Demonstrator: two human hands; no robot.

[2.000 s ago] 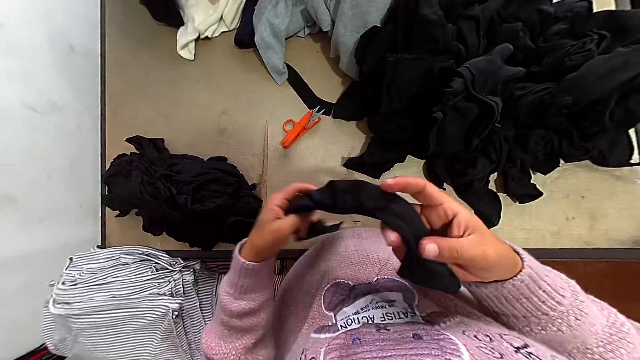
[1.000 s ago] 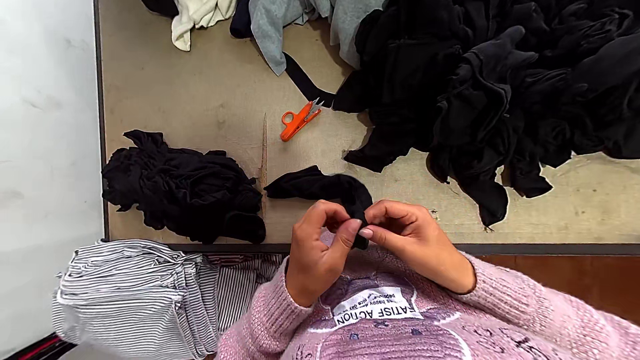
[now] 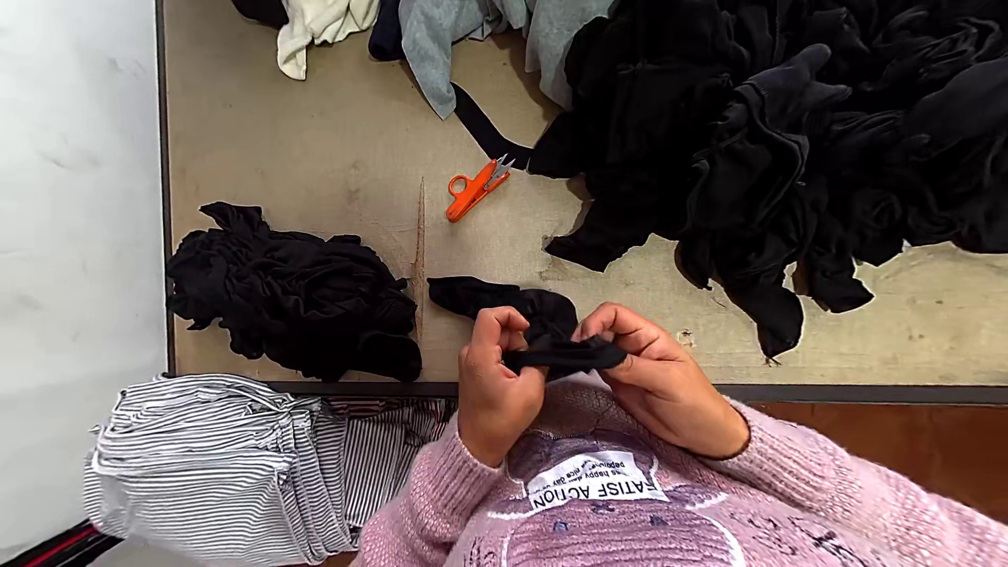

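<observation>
Between both hands, at the table's near edge, a black fabric piece (image 3: pixel 543 311) is held by one end. My left hand (image 3: pixel 502 386) pinches the fold from the left, and my right hand (image 3: pixel 665 378) grips it from the right with thumb and fingers. The rest of the piece lies on the table beyond the fingers. Farther back lie orange-handled thread snips (image 3: pixel 472 191), their blades pointing up and right. A crumpled heap of black fabric pieces (image 3: pixel 291 291) sits left of my hands.
A large pile of black fabric (image 3: pixel 756 142) covers the back right of the table (image 3: pixel 331 150). Grey cloth (image 3: pixel 429 47) and cream cloth (image 3: pixel 331 20) lie at the back. Folded striped fabric (image 3: pixel 205 465) is stacked beside the near left edge. A black strip (image 3: pixel 484 130) lies behind the snips.
Two seconds ago the black piece was stretched in an arc between my hands; now its far part lies on the table. My hands have come closer together and hold a fold of it.
</observation>
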